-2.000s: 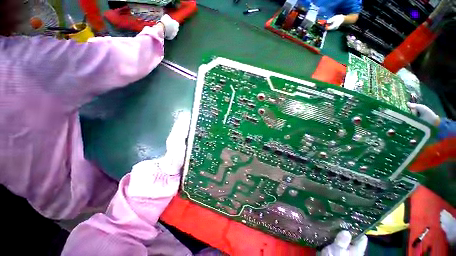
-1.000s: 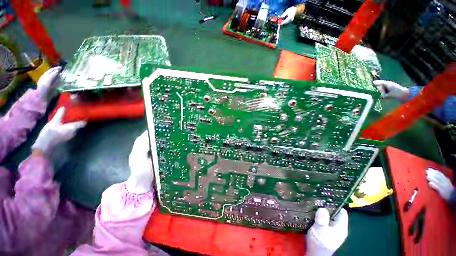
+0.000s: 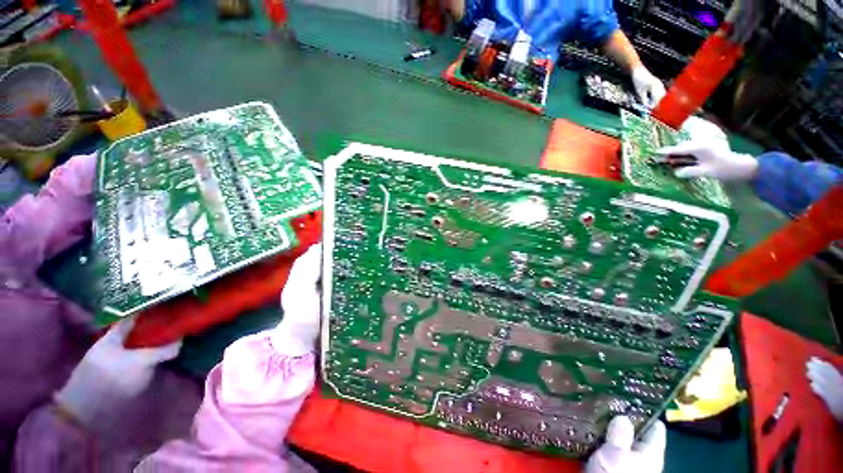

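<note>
A large green power circuit board [image 3: 518, 286] with a stepped corner is tilted up, its solder side facing me. My left hand [image 3: 301, 300], white-gloved with a pink sleeve, holds its left edge; the fingers behind the board are hidden. My right hand [image 3: 629, 449], also white-gloved, grips the lower right edge with its thumb on the near face. The red foam pad [image 3: 397, 436] lies below the board. The component side faces away and is hidden.
At left, a person in pink holds another board [image 3: 199, 208]. A worker in blue has a board [image 3: 670, 157] at right. A yellow sheet [image 3: 707, 388] lies in a black tray. A red mat [image 3: 795, 369] holds a pen-like tool and pliers. Red posts and a fan [image 3: 37, 106] stand around.
The view has swung left, then slightly back right. My hands still hold the board upright. The neighbour's board at left is now raised and tilted. A hand with a dark tool is over the far right board.
</note>
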